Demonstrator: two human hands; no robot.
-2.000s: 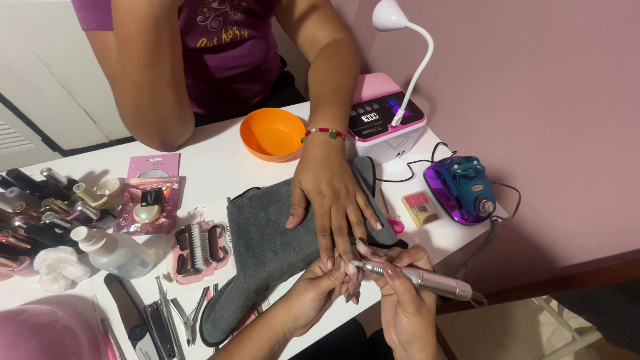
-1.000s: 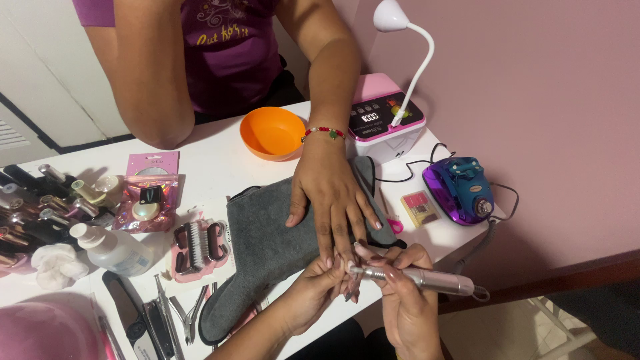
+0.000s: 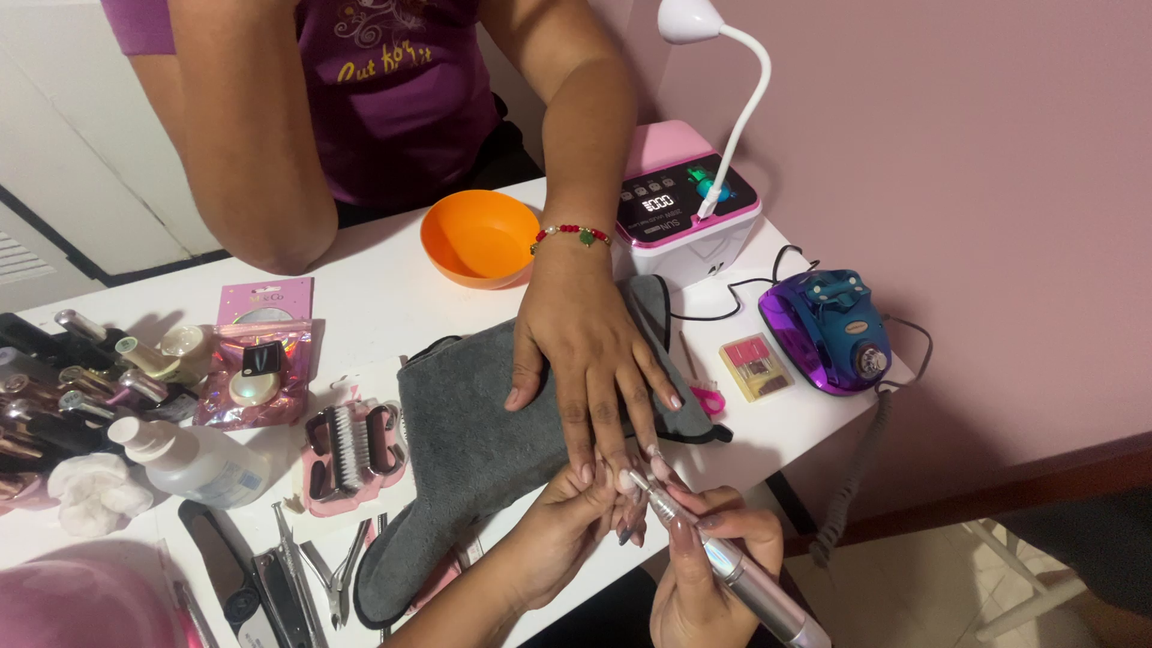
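Note:
My right hand is closed around a silver-pink electric nail drill handpiece, its tip at a fingernail of the other person's hand. From the left, my left hand grips that finger near its tip. The person's hand lies palm down, fingers spread, over a grey towel, with a beaded bracelet at the wrist. To the right stands the purple and blue drill unit, with a coiled cord hanging beside it. Part of my left fingers is hidden behind the held finger.
An orange bowl and a nail lamp with a bendable light stand at the back. Nail polish bottles, a pump bottle, a nail brush and cuticle nippers are on the left. A small bit box lies right.

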